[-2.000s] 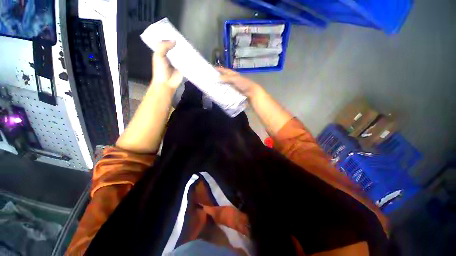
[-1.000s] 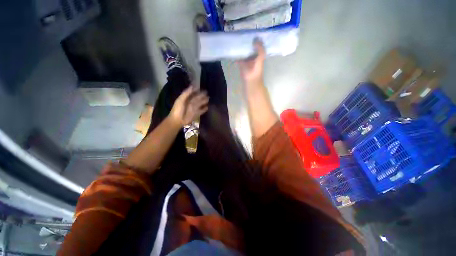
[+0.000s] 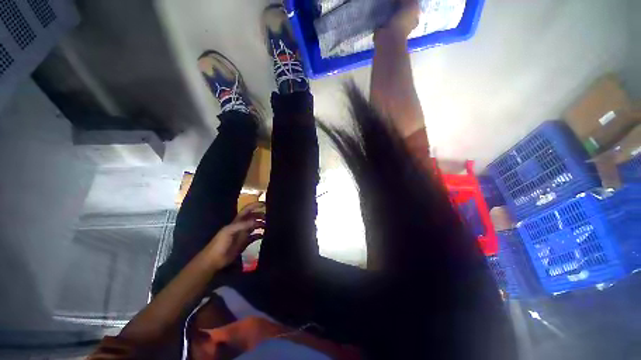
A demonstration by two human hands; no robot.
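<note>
The paper-wrapped bundle (image 3: 356, 22) looks grey and blurred and lies in or just over the blue crate (image 3: 316, 65) on the floor at the top. My right hand (image 3: 399, 20) is at the bundle's right end with its fingers around it, partly cut off by the top edge. Other pale printed bundles (image 3: 439, 15) show in the crate beside and under it. My left hand (image 3: 240, 233) is near my left thigh, fingers apart and empty.
My shoes (image 3: 287, 60) stand left of the crate. A red plastic item (image 3: 469, 200) is right of my legs. Blue slatted crates (image 3: 541, 172) and brown cardboard boxes (image 3: 601, 112) are at the right. Dark hair hangs across the middle.
My right hand has carried the bundle from over my lap to the floor crate. My left hand has let go of it and moved down to my thigh. The view has turned from the table to the floor.
</note>
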